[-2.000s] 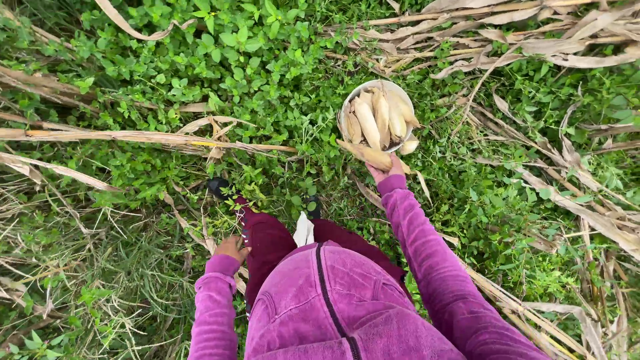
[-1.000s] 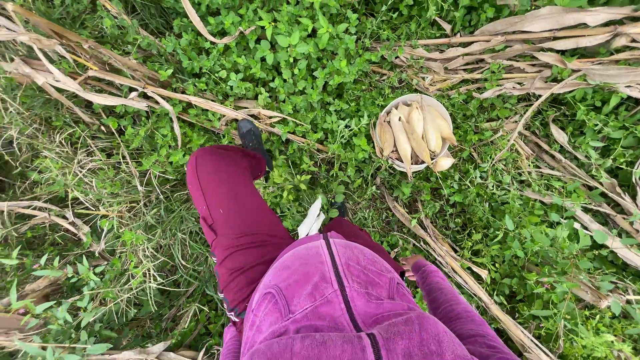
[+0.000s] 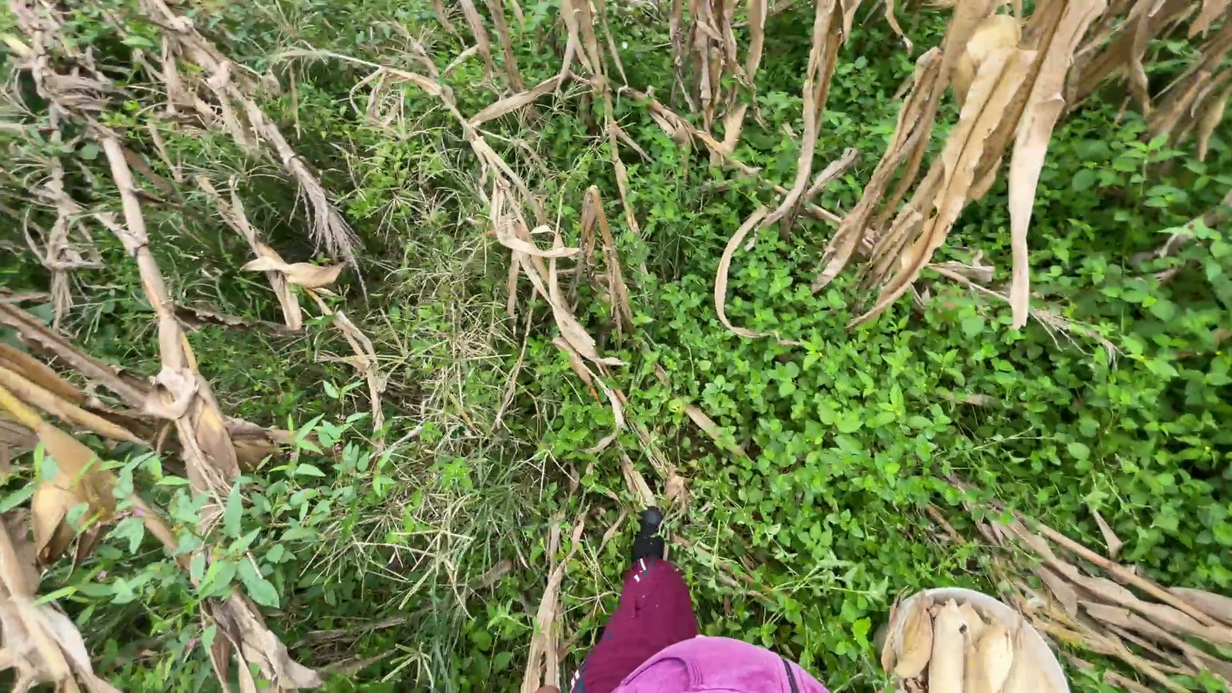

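Observation:
Several dry maize ears in pale husks (image 3: 950,647) lie in a round container with a whitish rim (image 3: 1038,630), cut off by the bottom right edge. My right hand is out of view. At the bottom edge, left of the maroon trouser leg, a tiny brown patch may be part of my left hand, too little to show what it does. On a dry stalk at the top right hangs a bulky husk, perhaps with an ear in it (image 3: 991,58).
Dry maize stalks (image 3: 144,260) stand and lean at the left, with brown leaves (image 3: 943,192) drooping at the upper right. Low green weeds (image 3: 837,423) cover the ground. My dark shoe (image 3: 649,534) is among them, and fallen stalks (image 3: 1107,587) lie beside the container.
Two seconds ago my right hand was at an ear on the container's edge; one second ago it was away from it. The view has swung, bringing the container to the bottom right.

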